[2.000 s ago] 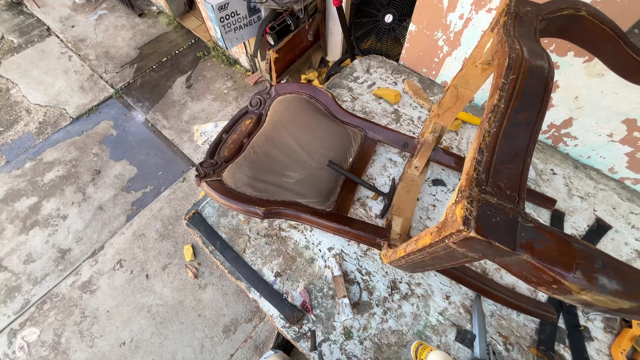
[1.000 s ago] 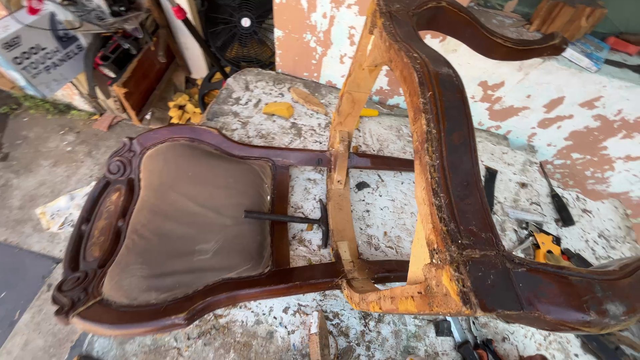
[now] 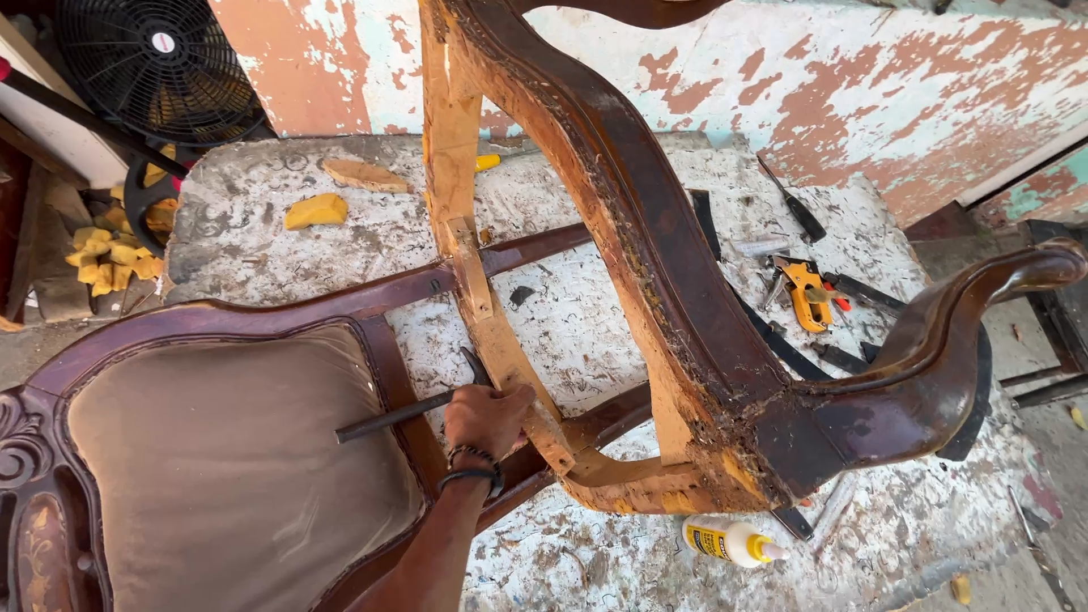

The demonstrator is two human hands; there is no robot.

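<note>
My left hand (image 3: pixel 486 418) reaches up from the bottom edge, fingers closed around a hammer (image 3: pixel 395 416) close to its head. The handle's free end juts over the brown upholstered chair back (image 3: pixel 246 459). Beside my fingers, a small wood block (image 3: pixel 548 438) sits against the curved bare-wood rail (image 3: pixel 501 340) of the chair frame; another block (image 3: pixel 469 268) is on the rail higher up. The dark carved chair (image 3: pixel 629 187) lies on its back, its seat frame standing up with ragged edges and a curved leg (image 3: pixel 918 374) pointing right. My right hand is out of view.
The chair rests on a paint-flecked worktable (image 3: pixel 255 246). A yellow tool (image 3: pixel 803 293), a screwdriver (image 3: pixel 795 204) and black strips lie at right. A glue bottle (image 3: pixel 727 541) lies near the front. Yellow foam (image 3: pixel 316 211) is at back left; a black fan (image 3: pixel 161 68) stands beyond.
My left hand has come into view and onto the hammer, which lay untouched across the chair back's lower edge before. The view has shifted right and closer.
</note>
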